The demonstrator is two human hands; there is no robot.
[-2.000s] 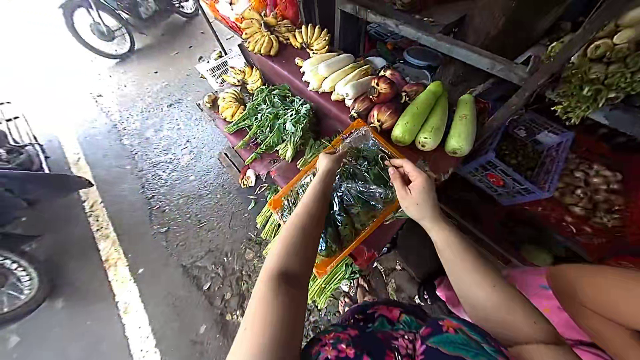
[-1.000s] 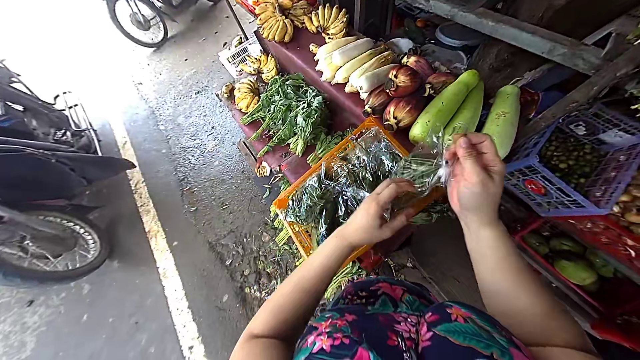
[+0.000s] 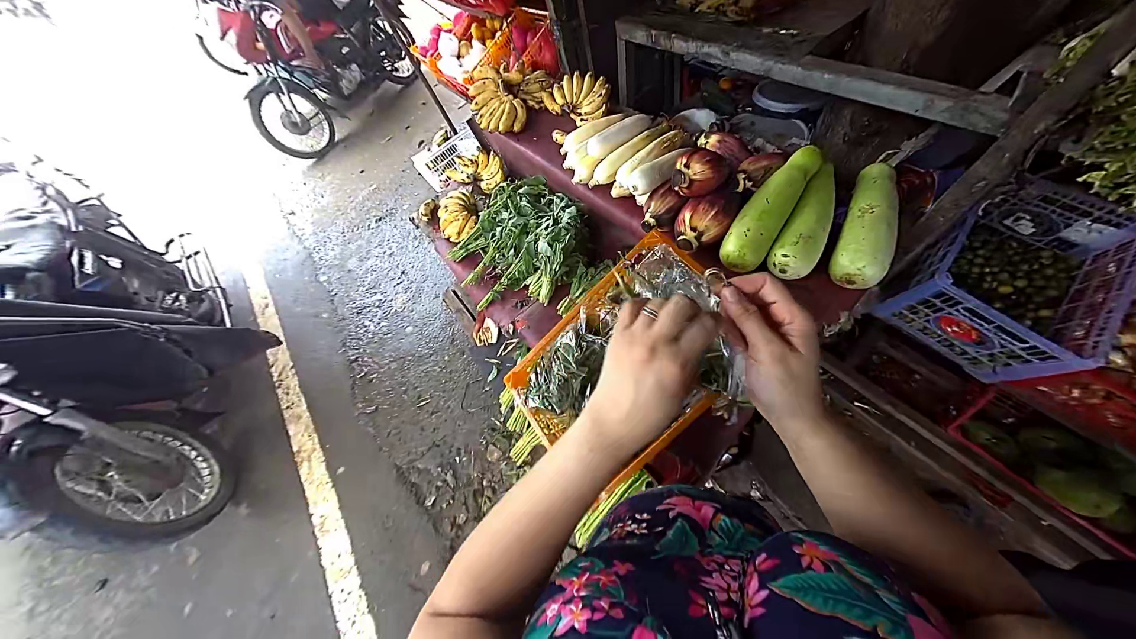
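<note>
An orange plastic crate (image 3: 661, 444) holds green vegetables in clear plastic bags (image 3: 568, 359). Over its right part, my right hand (image 3: 772, 342) pinches the top of a clear plastic bag (image 3: 735, 368) between thumb and fingers. My left hand (image 3: 657, 355), with a ring on one finger, is bent over the crate just beside it; its fingertips are hidden behind the hand, so whether they grip the bag cannot be told. Behind the crate lie banana blossoms (image 3: 706, 217) and bottle gourds (image 3: 772, 209). Leafy greens (image 3: 532, 235) lie to the crate's upper left.
Bananas (image 3: 501, 102) and pale, elongated vegetables (image 3: 621, 151) lie on the dark red table (image 3: 532, 151). A purple crate (image 3: 1003, 328) of small green fruits and a red crate (image 3: 967, 417) stand right. Motorcycles (image 3: 133, 479) stand left on the road. A wooden beam (image 3: 852, 80) crosses behind.
My left hand has moved from the crate's middle up beside my right hand. The right hand has come down and left from near the gourds, still with a clear bag.
</note>
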